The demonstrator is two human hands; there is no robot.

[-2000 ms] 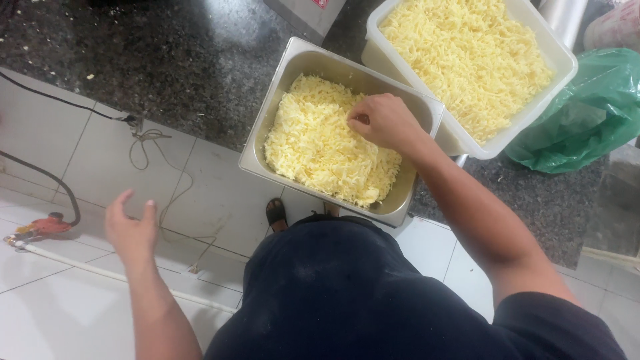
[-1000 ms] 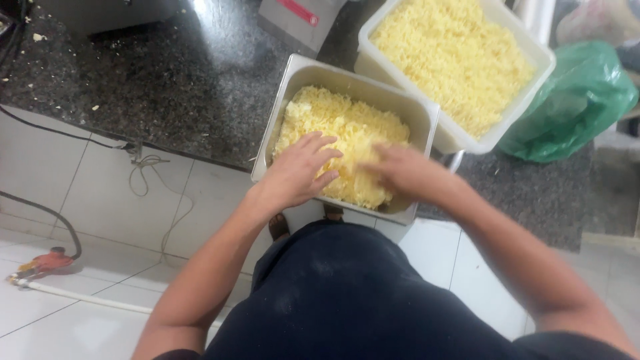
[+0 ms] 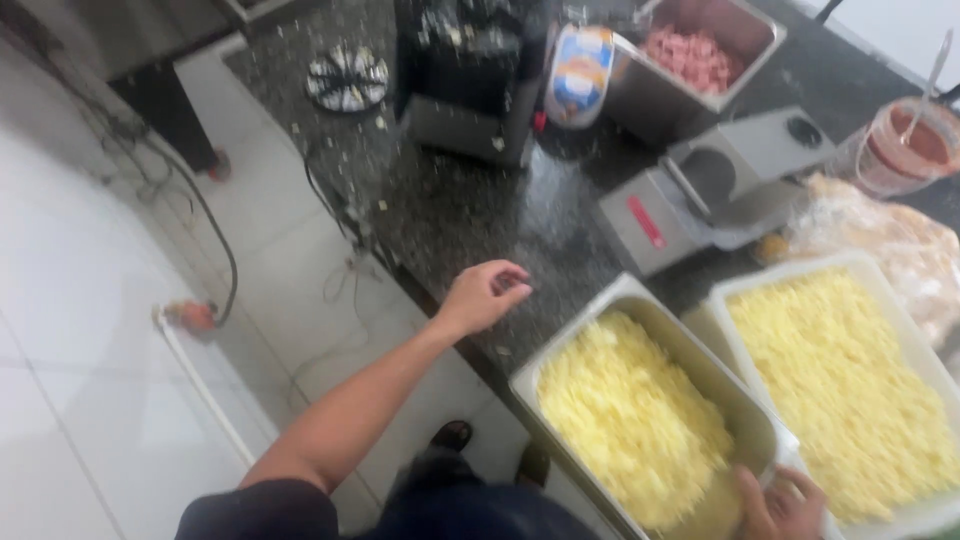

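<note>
Shredded yellow cheese (image 3: 630,420) partly fills a deep steel pan (image 3: 574,326) at the counter's edge. My right hand (image 3: 784,502) grips the pan's near right rim, thumb inside and fingers over the edge. Left of the pan, my left hand (image 3: 487,296) hovers over the dark granite counter with its fingers curled loosely and nothing in them. A white plastic tub (image 3: 720,300), heaped with more shredded cheese (image 3: 840,375), stands against the pan's right side.
Beyond lie a metal slicer-like appliance (image 3: 675,202), a black machine (image 3: 472,97), a round slotted disc (image 3: 347,79), a printed package (image 3: 579,75), a steel pan of pink diced meat (image 3: 739,56), a bucket of red sauce (image 3: 911,146) and a plastic-wrapped bundle (image 3: 885,232). Cables (image 3: 225,247) hang left.
Both hands were at the cheese in the pan; my left hand is now off it over the counter, and my right hand has taken hold of the rim. The view has swung left and farther up the counter.
</note>
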